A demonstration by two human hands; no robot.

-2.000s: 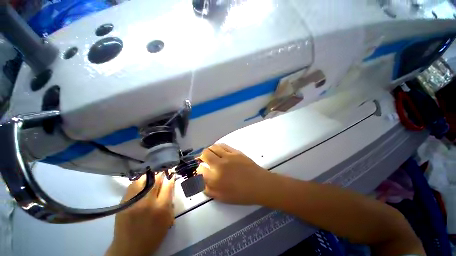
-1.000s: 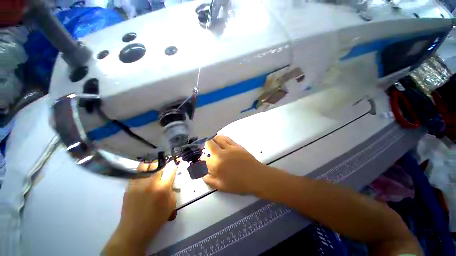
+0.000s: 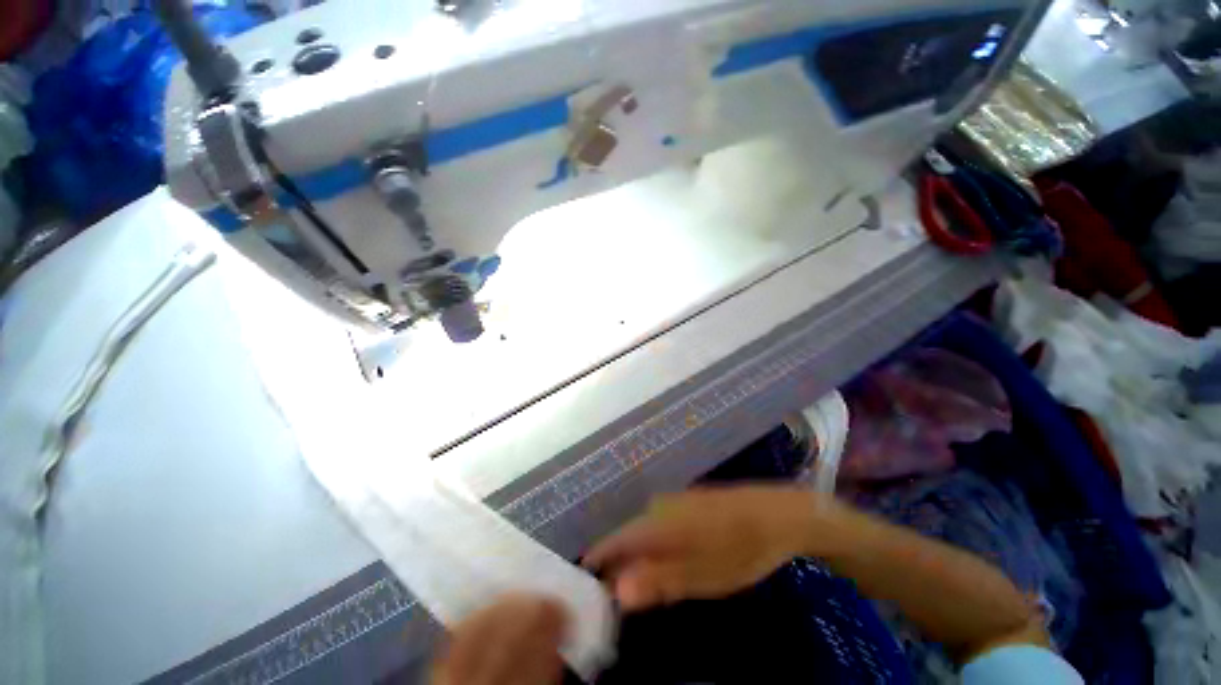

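Observation:
A white fabric strip (image 3: 462, 549) runs from the machine bed over the table's front edge toward the lap. My left hand (image 3: 506, 645), blurred and cut off by the bottom edge, grips the strip near its lower end. My right hand (image 3: 710, 542) is just right of that end, fingertips close together near the strip's edge; blur hides whether they pinch it. The presser foot area (image 3: 442, 292) is under the sewing machine head (image 3: 522, 147), with no hand at it. The needle itself cannot be made out.
A long rippled white strip (image 3: 101, 361) lies on the table at left. A ruler (image 3: 696, 408) runs along the front edge. Red-handled scissors (image 3: 953, 221) lie at the right end. A blue basket (image 3: 1058, 402) with pink and blue-grey pieces and a pale roll (image 3: 826, 435) are at right.
Both hands have left the needle area and moved down over the table's front edge. The white strip now shows stretched toward them. The view has shifted, with the machine farther up.

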